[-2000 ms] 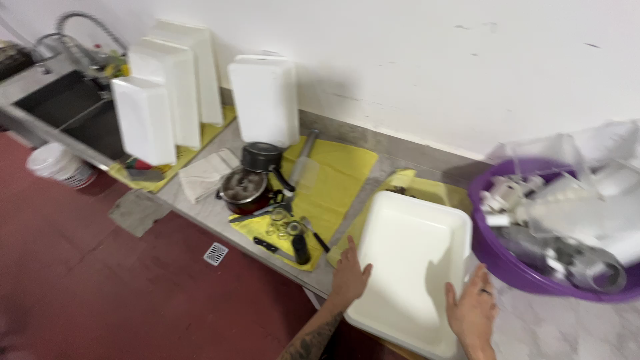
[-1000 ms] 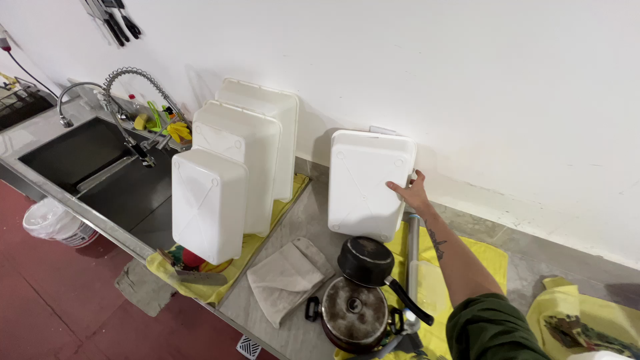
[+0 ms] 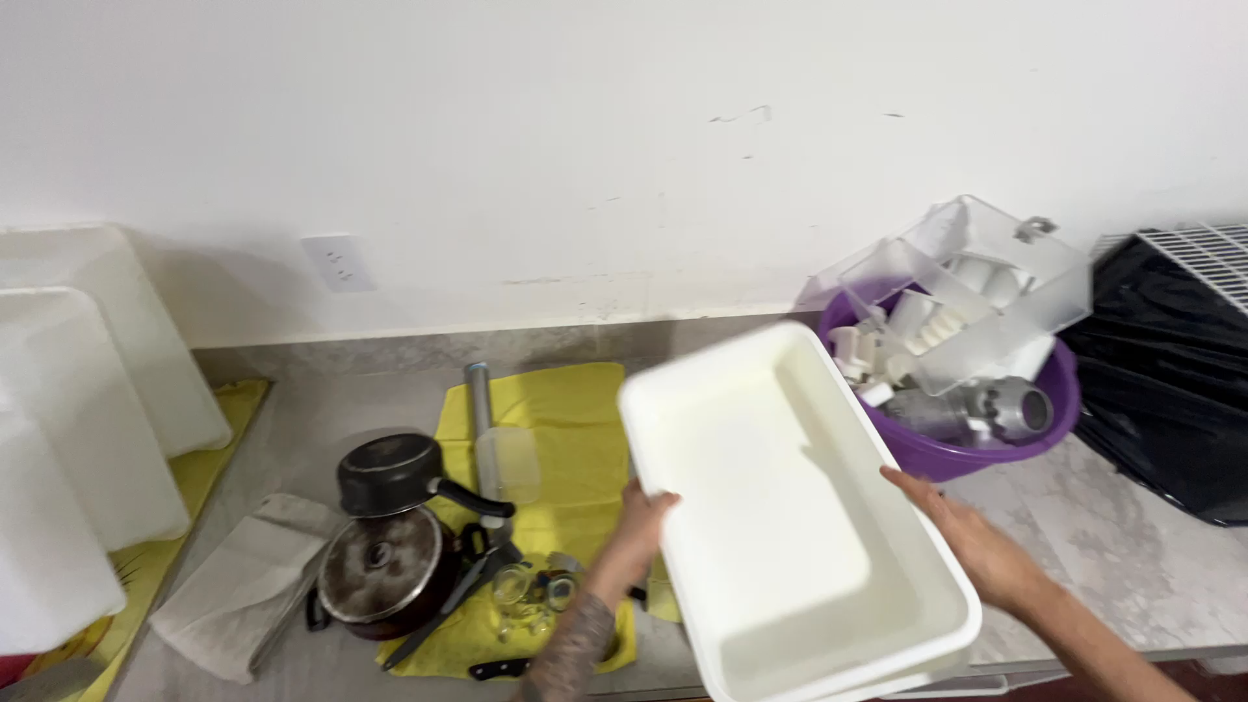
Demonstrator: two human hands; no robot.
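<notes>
A white plastic tub (image 3: 770,487) is gripped between both hands, its open side facing up toward me, tilted over the counter. My left hand (image 3: 639,531) holds its left rim, the thumb over the edge. My right hand (image 3: 960,536) holds the right rim. Another white rim shows beneath the tub's lower right edge, so there may be more than one nested. Left of the tub, a yellow cloth (image 3: 575,409) carries small glass items (image 3: 531,590), a clear plastic lid or container (image 3: 512,463) and a black-handled knife (image 3: 499,669).
A black saucepan (image 3: 390,473) rests on a lidded pot (image 3: 380,570) beside a folded grey cloth (image 3: 244,585). White tubs (image 3: 88,390) stand upright at the left. A purple basin (image 3: 1058,409) full of plastic parts stands right, next to black plastic (image 3: 1160,370) and a wire rack (image 3: 1209,253).
A second ago my right hand was on the upright white tub by the wall; that spot now shows only the wall outlet. Both hands now hold a tub. The view has swung right.
</notes>
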